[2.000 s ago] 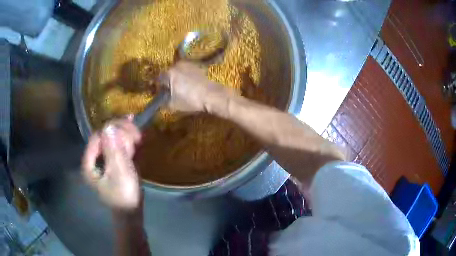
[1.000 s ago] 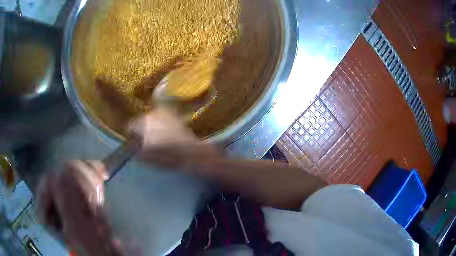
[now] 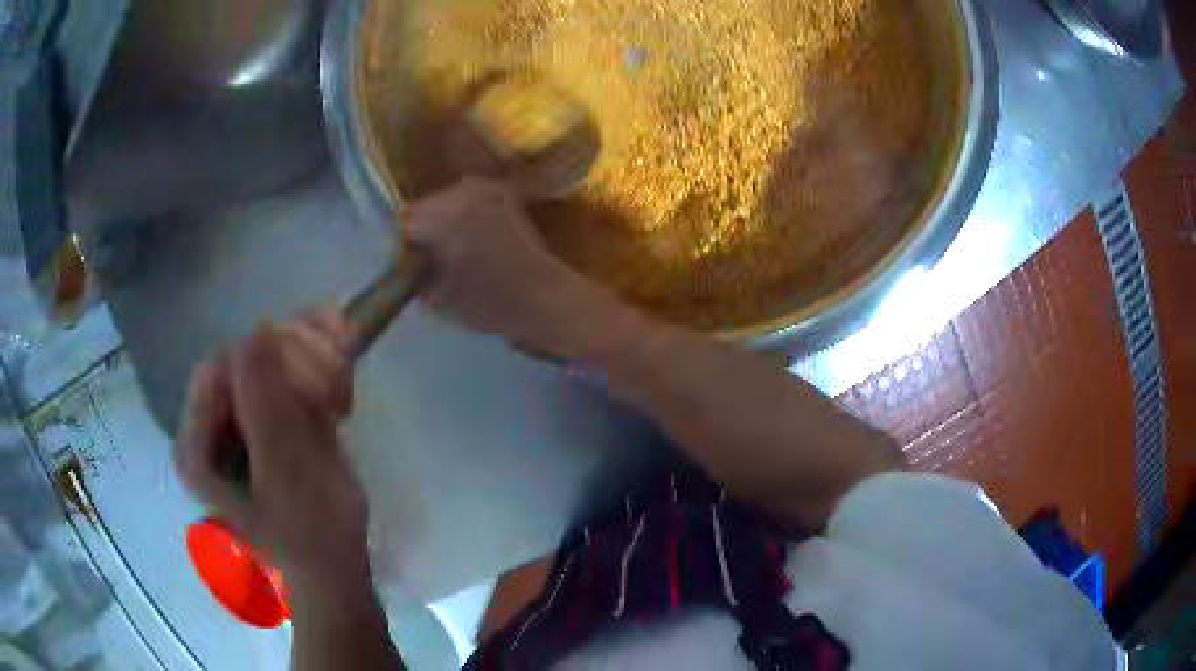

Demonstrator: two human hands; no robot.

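A wide steel mixing bowl (image 3: 986, 118) holds loose orange-yellow grain (image 3: 708, 118), heaped at the far side and middle; its near right wall is bare and stained. A ladle (image 3: 573, 157) with a round metal cup is in the bowl's left part, some grain in the cup, blurred. My right hand (image 3: 472, 243) is shut on the ladle's handle near the cup, over the bowl's near left rim. My left hand (image 3: 269, 406) is shut on the handle's far end, left of the bowl. The bowl's far edge is cut off by the picture.
The bowl stands on a steel worktable (image 3: 446, 459). A dull grey pan (image 3: 197, 79) is at the upper left, a red round thing (image 3: 239, 573) at the lower left. A metal rim (image 3: 1102, 26) shows at the upper right. Red-brown floor, a drain grate (image 3: 1136, 341) and a blue crate (image 3: 1091, 577) lie right.
The view has shifted, so the bowl sits further right and the red thing shows. The ladle cup, full of grain a second ago, is now at the bowl's left side with less grain visible.
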